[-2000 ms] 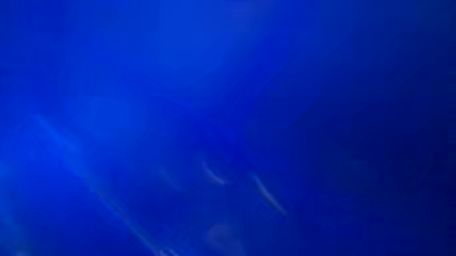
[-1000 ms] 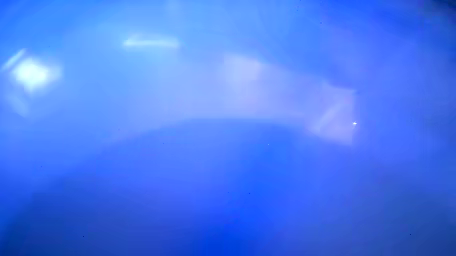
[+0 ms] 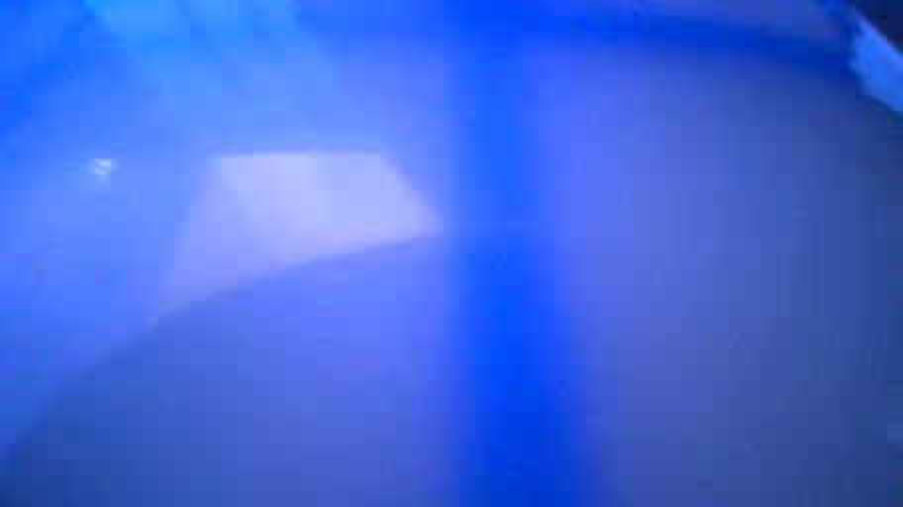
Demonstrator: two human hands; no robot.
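A smooth, glossy blue surface (image 3: 515,366) fills nearly the whole head view, very close and blurred. I cannot tell what it is. A brighter blue band runs down its middle. A pale four-sided patch (image 3: 297,203) with a curved lower edge shows left of the middle, perhaps a reflection. A small white glint (image 3: 102,166) shows at the left. Neither of my hands is in view.
At the top right corner there is a narrow pale blue-white piece (image 3: 881,69) beside a dark edge. I cannot tell what they are. Small dark specks are scattered over the view.
The view went from deep blue to paler blue. Since one second ago the pale patch shows further left, the large white glare at left is gone, and the vertical bright band has appeared.
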